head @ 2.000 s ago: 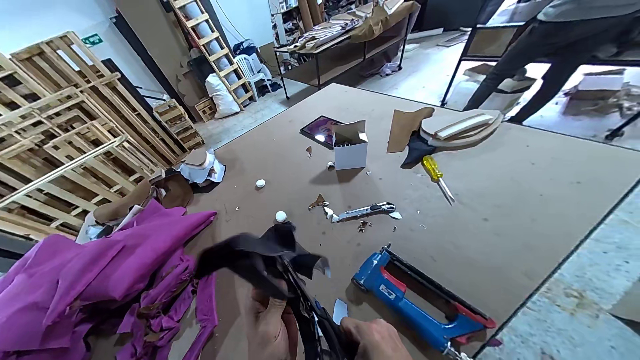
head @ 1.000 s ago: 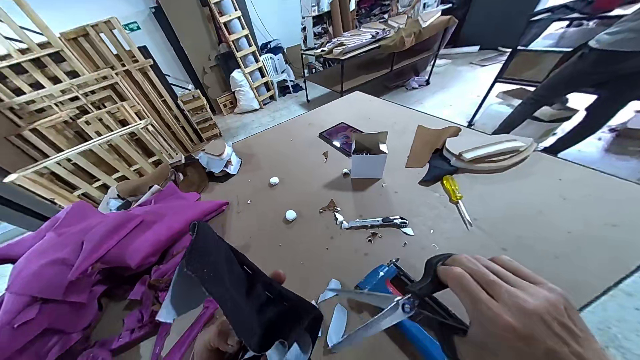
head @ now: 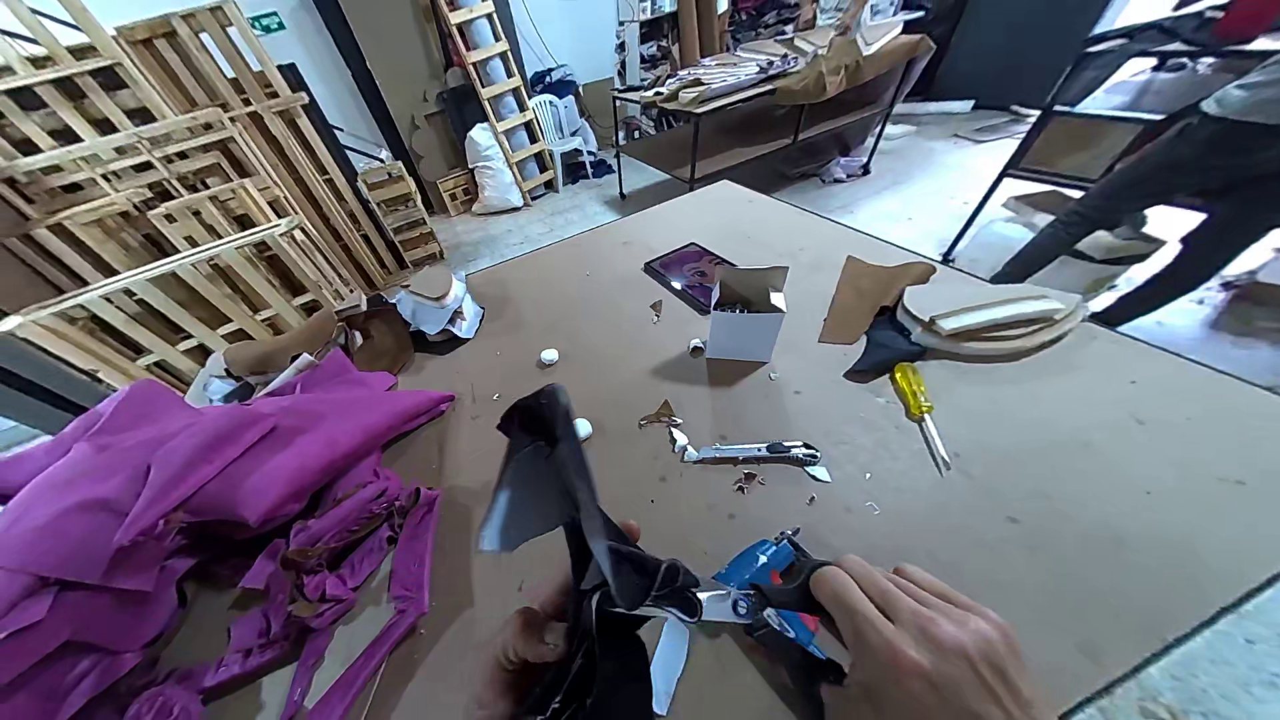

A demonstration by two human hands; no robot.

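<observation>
My left hand (head: 540,635) grips a piece of black fabric (head: 570,500), which stands up above it with a grey underside showing. Black-handled scissors (head: 740,606) are in my right hand (head: 920,640), and their blades reach into the fabric's folds. Partly behind the scissors lies a blue tool (head: 755,562), mostly hidden; a white scrap (head: 669,665) is just below the blades. Farther off on the table are a utility knife (head: 757,453) and a yellow-handled screwdriver (head: 921,417).
Magenta fabric (head: 200,460) is heaped at the left. Toward the back stand a white box (head: 742,325), a tablet (head: 692,272) and a padded curved piece (head: 990,318). Small scraps and white balls (head: 549,356) dot the table (head: 1080,520). A person (head: 1180,190) stands at the far right.
The scissors were apart from the black fabric with blades spread a second ago; now their blades are in its folds. The fabric has been raised and turned more upright.
</observation>
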